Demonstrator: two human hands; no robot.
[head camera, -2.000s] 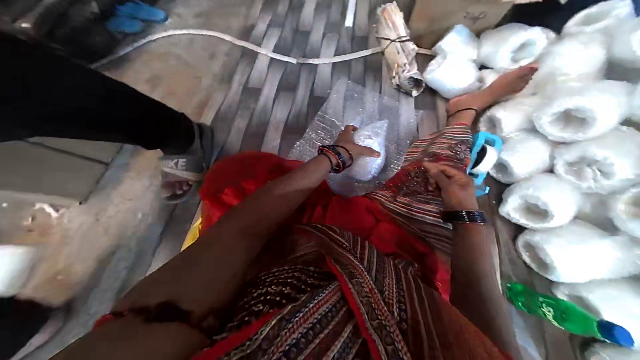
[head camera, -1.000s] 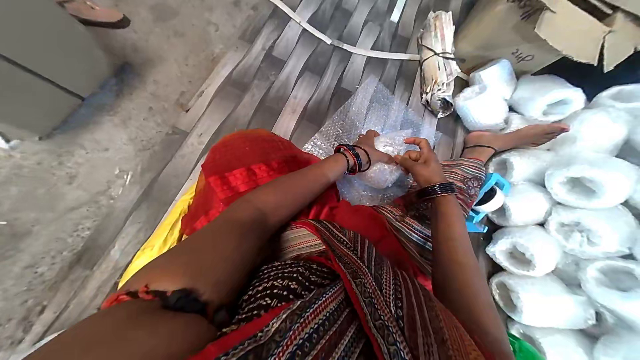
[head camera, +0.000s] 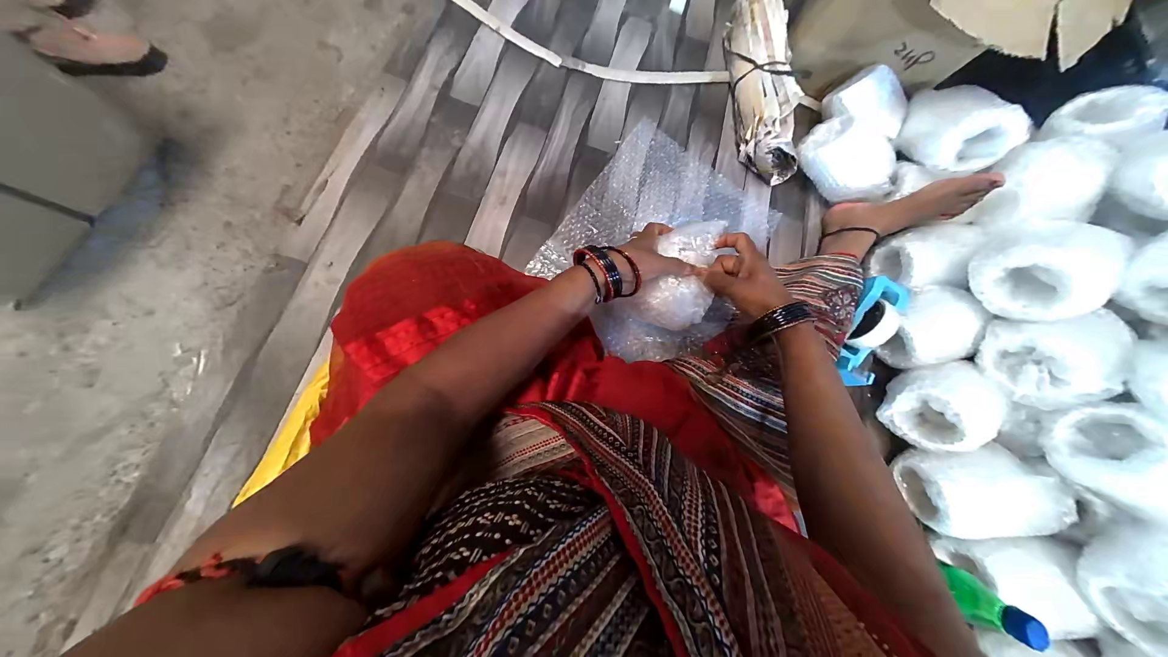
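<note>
A bundle wrapped in bubble wrap (head camera: 673, 299) lies in front of my lap, on a flat sheet of bubble wrap (head camera: 630, 196). My left hand (head camera: 659, 255) rests over the bundle and grips it, thumb toward the other hand. Pinching the film at the bundle's right side is my right hand (head camera: 744, 278), its fingertips close to my left thumb. What is inside the wrap cannot be made out. A blue tape dispenser with a roll of tape (head camera: 873, 325) stands to the right, beside my lower leg.
Many bubble-wrapped pieces (head camera: 1040, 269) are piled along the right. A tied bundle of strips (head camera: 765, 91) and a cardboard box (head camera: 876, 41) lie at the top. A green bottle (head camera: 981, 598) is at lower right, a pale strap (head camera: 639, 76) crosses the mat, and another person's foot (head camera: 87, 44) shows upper left.
My right hand, apart from the bundle two seconds ago, has come to its right side and pinches the film. My left hand has stayed on the bundle. The person's leg at left has moved away.
</note>
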